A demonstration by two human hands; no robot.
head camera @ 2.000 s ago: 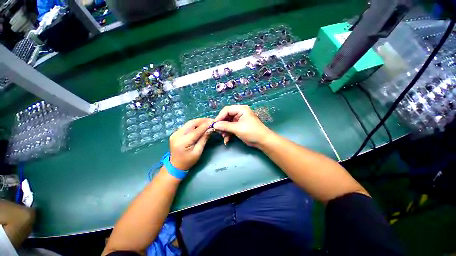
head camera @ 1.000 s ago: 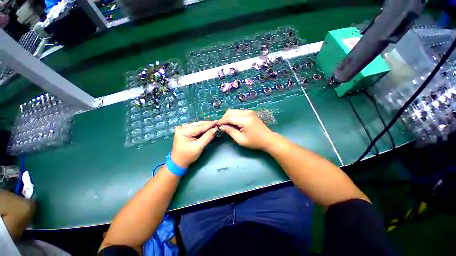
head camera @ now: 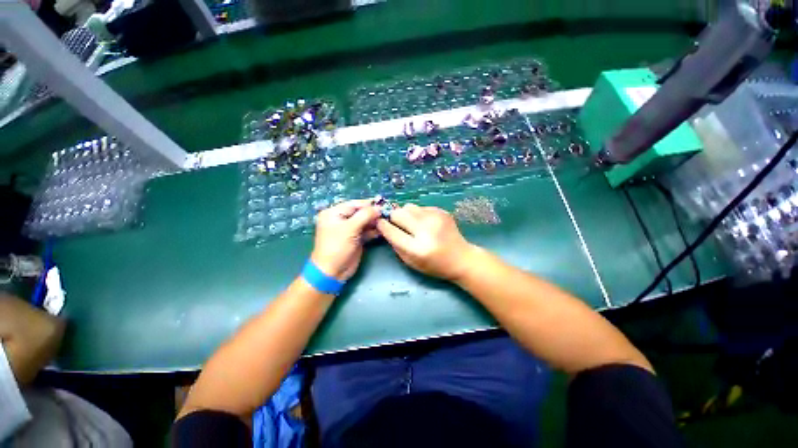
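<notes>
My left hand [head camera: 341, 238], with a bright blue wrist band [head camera: 322, 277], and my right hand [head camera: 429, 241] meet over the green mat. Between their fingertips they hold a small dark, shiny assembly [head camera: 382, 208], largely covered by the fingers. A loose pile of tiny copper-coloured screws [head camera: 477, 210] lies just right of my right hand. A clear blister tray [head camera: 289, 214] behind my left hand has a heap of dark, silver and yellow-gold assemblies [head camera: 296, 138] on its far part. Another clear tray [head camera: 372, 109] holds pinkish parts [head camera: 423, 152].
A grey electric screwdriver [head camera: 682, 87] hangs at the right before a green box [head camera: 612, 105] with black cables. A pale rail [head camera: 376, 133] crosses the bench. Filled side trays lie far left [head camera: 87, 185] and far right [head camera: 774, 219]. Another person's arm [head camera: 31, 331] is at the left edge.
The view has shifted, so the bench things appear further right. My hands stay together on the small assembly, with the fingers in a changed pose; more of the assembly and the screw pile shows.
</notes>
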